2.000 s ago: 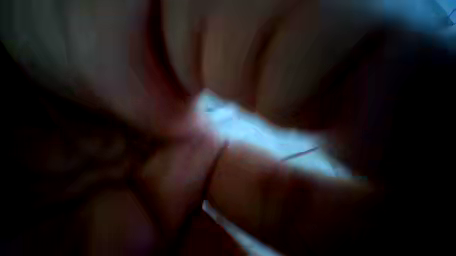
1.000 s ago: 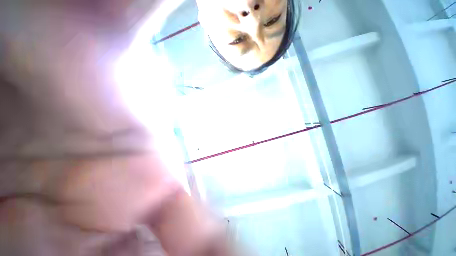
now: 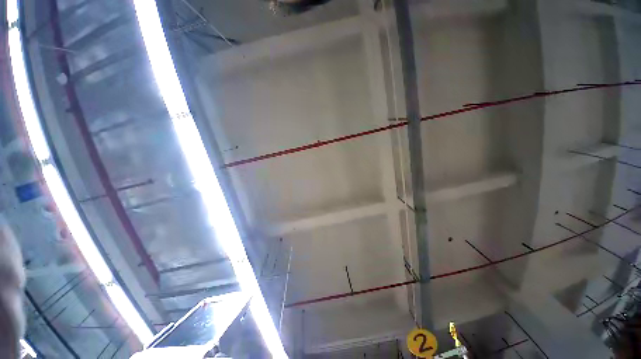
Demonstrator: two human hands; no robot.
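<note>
The view points up at the ceiling (image 3: 309, 119), and no work piece or machine table shows. A blurred, skin-toned shape, perhaps part of a hand (image 3: 8, 294), is cut off by the left edge. I cannot tell whose it is, whether it is my left or right hand, or whether it holds anything. No other hand shows.
Two bright light strips (image 3: 197, 158) run down the left side. Thin red pipes (image 3: 316, 143) cross the pale beams. A white-framed panel (image 3: 197, 326) and a round yellow sign with a 2 (image 3: 422, 343) are at the bottom. A dark shape is cut off at the top.
The blurred hand that covered the camera, then the left side, has moved away to the left edge. The upside-down face at the top is gone, and more of the ceiling and its lights show.
</note>
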